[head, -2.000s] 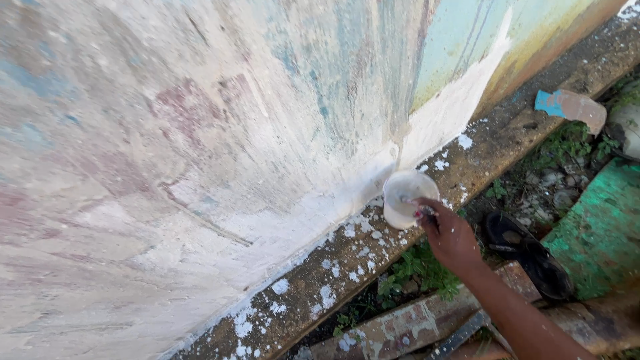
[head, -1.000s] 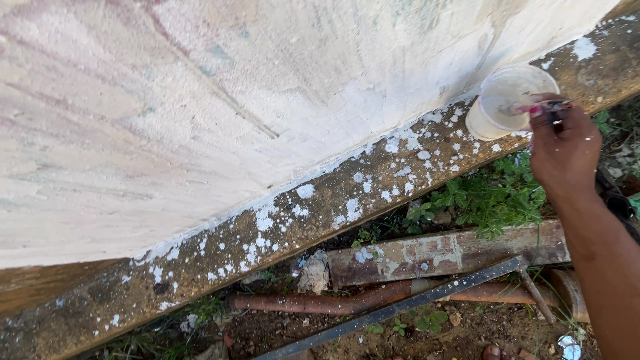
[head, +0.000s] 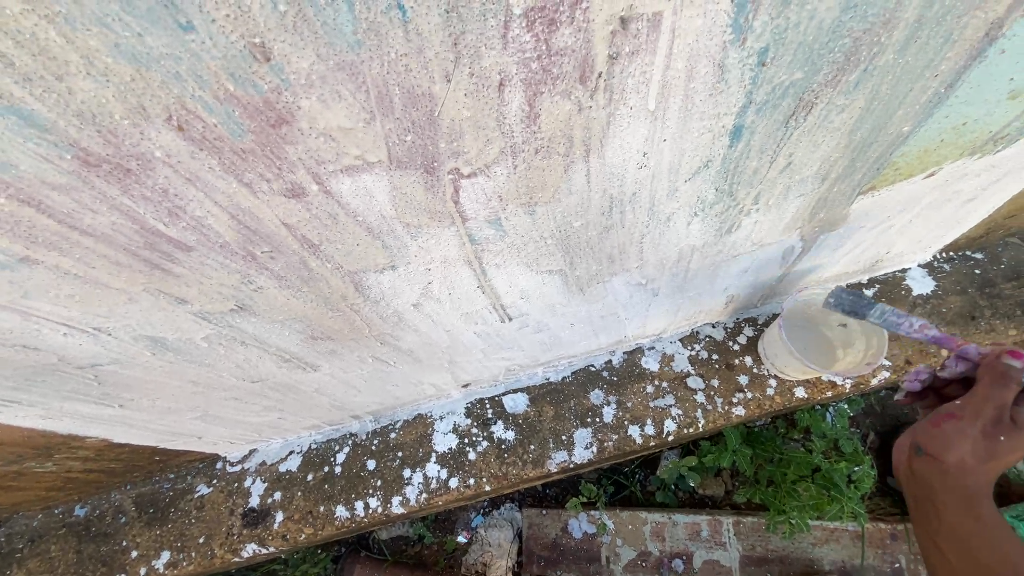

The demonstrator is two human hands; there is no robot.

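My right hand (head: 964, 412) grips a paintbrush (head: 904, 322) whose handle is smeared with paint. The bristle end is over the rim of a translucent plastic tub (head: 824, 340) with whitish liquid inside. That tub stands on a narrow concrete ledge (head: 552, 432) spattered with white paint, close against the foot of the wall (head: 512, 200). White paint covers the wall's lower band; higher up, worn patches of maroon, blue and beige show. My left hand is out of the frame.
Below the ledge lie a paint-marked board (head: 688, 544), a pale stone (head: 494, 544) and green weeds (head: 800, 468). An unpainted brown surface (head: 88, 468) is at the lower left. Pale green paint (head: 968, 112) shows on the wall at the upper right.
The brush has come up out of the tub, where its end was a second ago, and its bristles now show above the rim. The view has shifted.
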